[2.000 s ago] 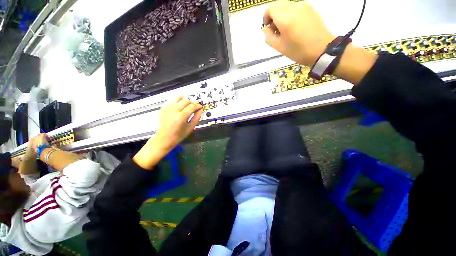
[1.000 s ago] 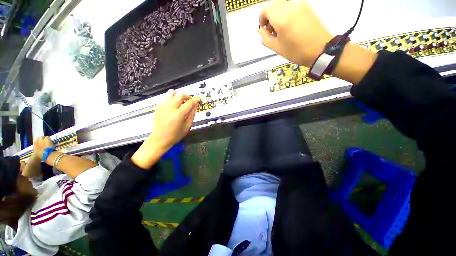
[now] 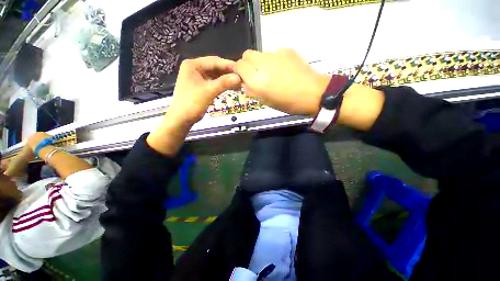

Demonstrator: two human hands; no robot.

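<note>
My left hand (image 3: pixel 196 90) and my right hand (image 3: pixel 282 82) meet at the fingertips above the rail, over the near right corner of the black tray. Whatever may be between the fingertips is hidden. A circuit board panel (image 3: pixel 226 103) lies in the rail just under my hands, partly covered by them. Loose purple-brown capacitors (image 3: pixel 159 41) are heaped in the black tray (image 3: pixel 125 60), mostly at its left and far side. My right wrist wears a dark red and pale strap with a black cord.
More board panels (image 3: pixel 427 68) run along the rail to the right. Yellow rows (image 3: pixel 301 5) lie at the far edge. A clear bag (image 3: pixel 98 46) and small black bins (image 3: pixel 56 113) are left. A neighbour's arm (image 3: pixel 66 164) reaches the rail. A blue stool (image 3: pixel 392 219) stands on the floor.
My right hand has moved left and down to meet my left hand. My left hand has risen from the board panel. The view has shifted slightly.
</note>
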